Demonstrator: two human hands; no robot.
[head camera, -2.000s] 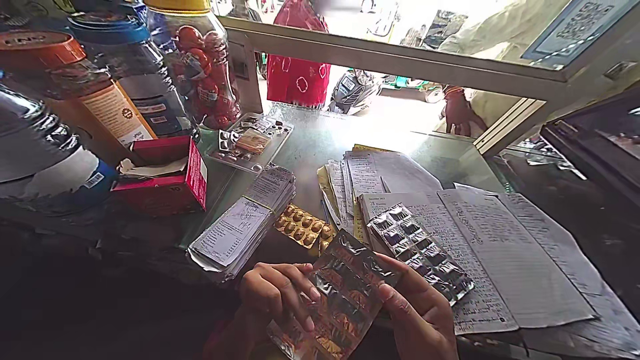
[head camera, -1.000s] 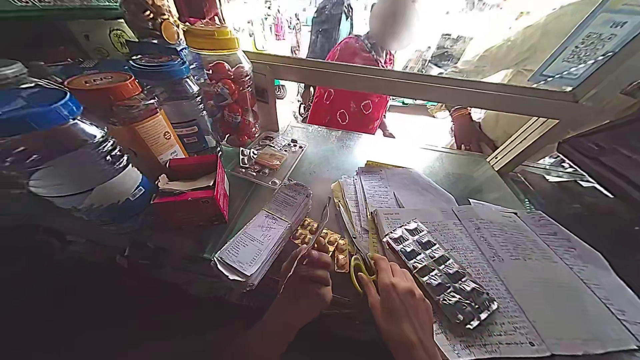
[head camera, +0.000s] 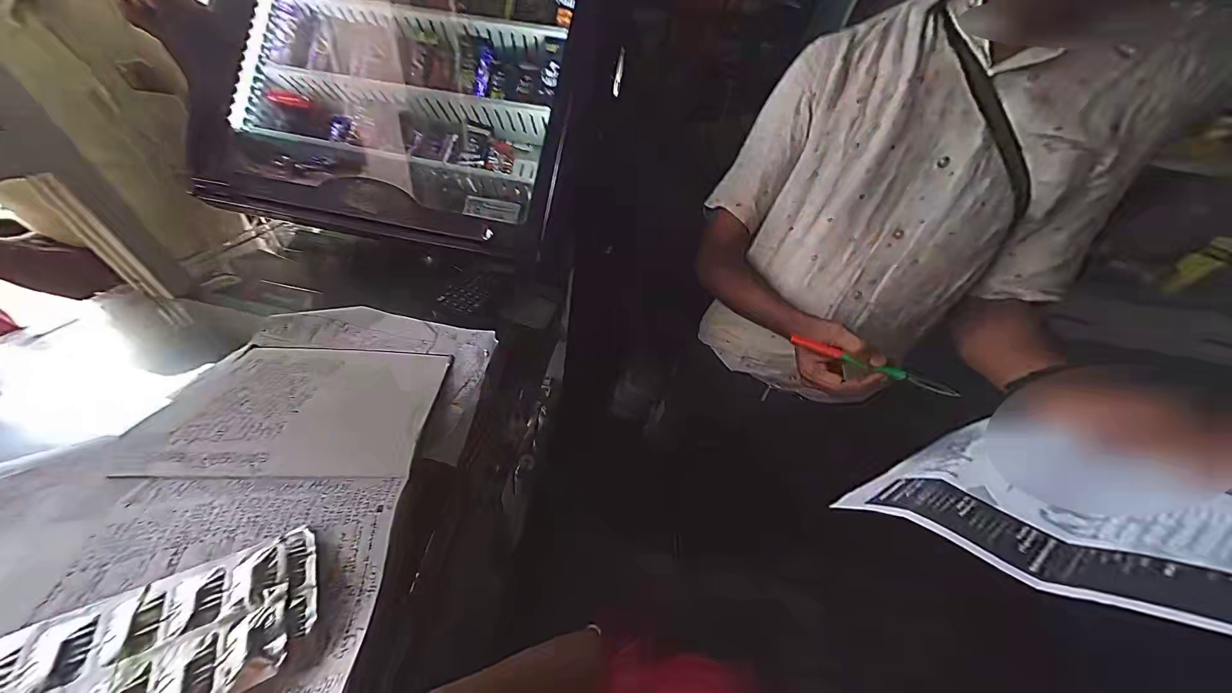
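Observation:
Neither of my hands can be made out. At the bottom edge a strip of bare arm (head camera: 539, 662) shows beside a blurred red thing (head camera: 679, 669); whose arm it is, I cannot tell. A silver blister pack (head camera: 178, 621) lies at the lower left on an open notebook (head camera: 231, 515) with handwritten pages. A co-worker (head camera: 885, 192) in a light patterned shirt stands at the right, one hand closed on a slim red and green tool (head camera: 871, 366). Near that person's other hand, which is blurred, is a large printed sheet (head camera: 1039, 549).
Loose papers (head camera: 472, 385) stick out beyond the notebook on the counter. A lit display cabinet (head camera: 404, 106) with packaged goods stands behind, with a dark keypad or keyboard (head camera: 467, 294) near its base. A pale metal frame (head camera: 115, 231) crosses the upper left.
The view has swung far to the right. My hands, one of them on yellow-handled scissors a second ago, have left the view, as have the jars. The co-worker and printed sheet now show.

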